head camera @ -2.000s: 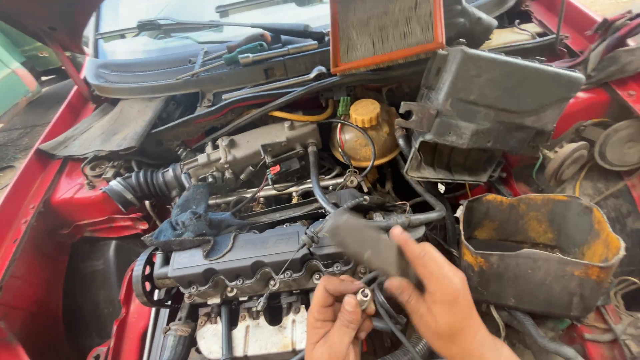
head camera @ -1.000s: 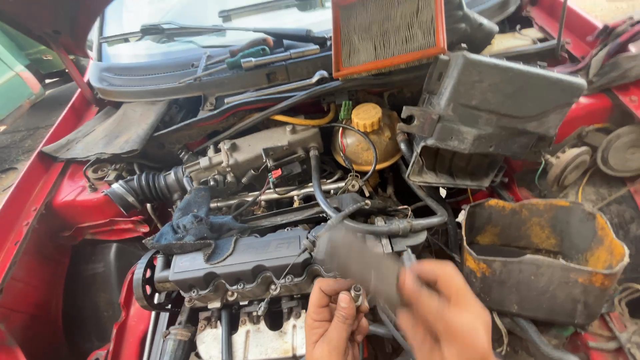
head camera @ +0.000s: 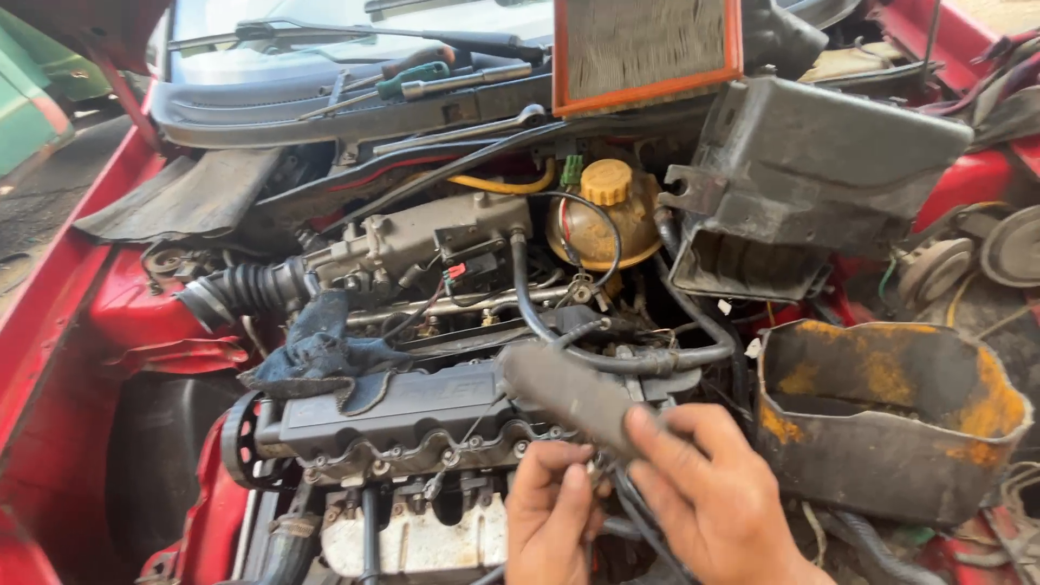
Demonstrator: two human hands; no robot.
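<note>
My right hand grips a flat grey-brown strip, blurred, perhaps sandpaper or a file. The strip slants up and left over the black valve cover. Just left of it, my left hand pinches a small metal-ended part, mostly hidden by the fingers; what it is I cannot tell. Dark cables run below and between the hands. A blue cloth rag lies on the left end of the valve cover.
A coolant tank with a yellow cap stands behind the engine. Right are a black airbox housing and a cut, stained plastic container. An orange-framed air filter, screwdrivers and a wrench lie near the windshield.
The strip in my right hand has shifted and changed angle slightly beside my left hand, which keeps its pinch on the small part. The rag and engine parts are unmoved.
</note>
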